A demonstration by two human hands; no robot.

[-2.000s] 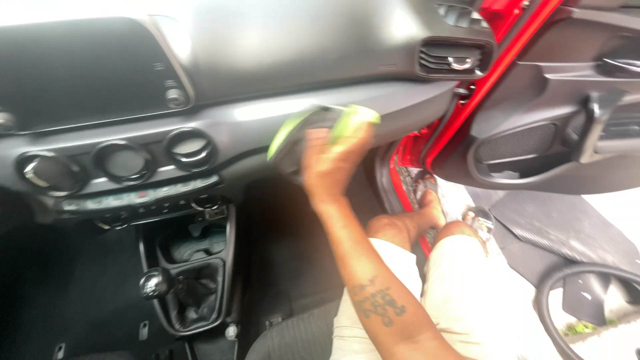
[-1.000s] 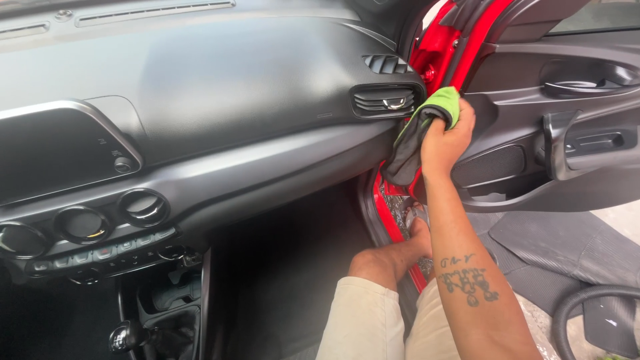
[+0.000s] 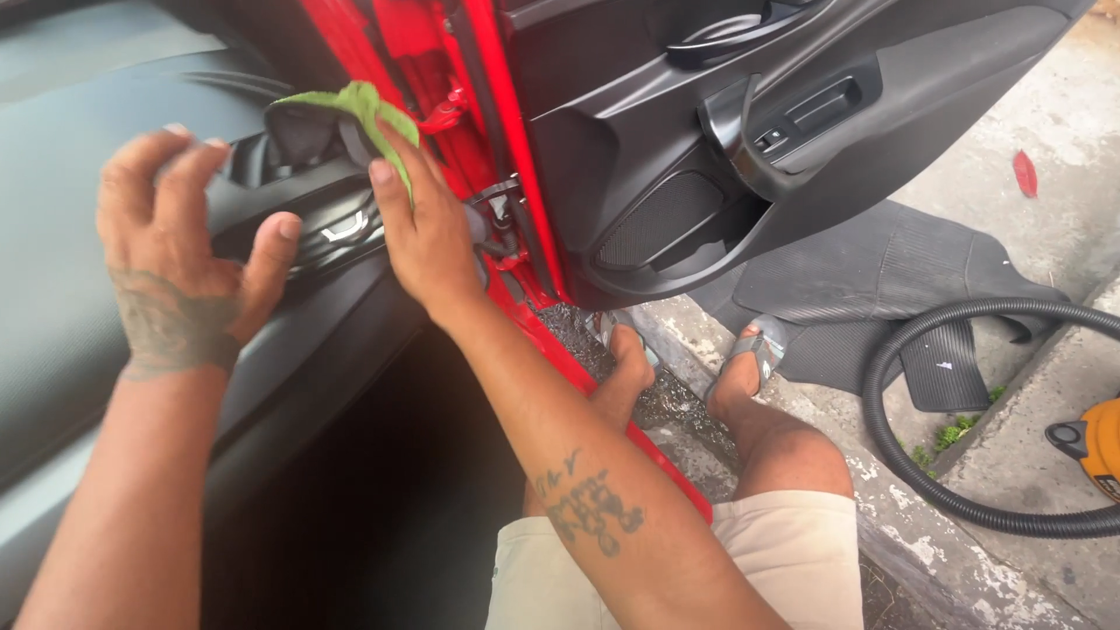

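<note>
My right hand (image 3: 429, 227) holds a green and dark grey cloth (image 3: 372, 109) at the passenger end of the car dashboard (image 3: 105, 96). The cloth covers part of the upper slatted vent and hangs above the side air vent (image 3: 346, 226), which has a bright silver tab. To the left, my left hand (image 3: 179, 232) hovers over the dashboard with its fingers spread and nothing in it. Its thumb points toward the side air vent. Whether any of its fingertips touch the dashboard cannot be told.
An open car door (image 3: 604, 140) with a red edge stands at my right. Beyond it, black floor mats (image 3: 857, 262) lie on the concrete. A ribbed vacuum hose (image 3: 884, 420) curves near an orange machine (image 3: 1104, 442). My feet rest outside the red sill (image 3: 665, 464).
My left hand has come into view over the dashboard. The cloth, earlier at the dashboard trim and then by the door frame, is now over the vents. The view has swung right.
</note>
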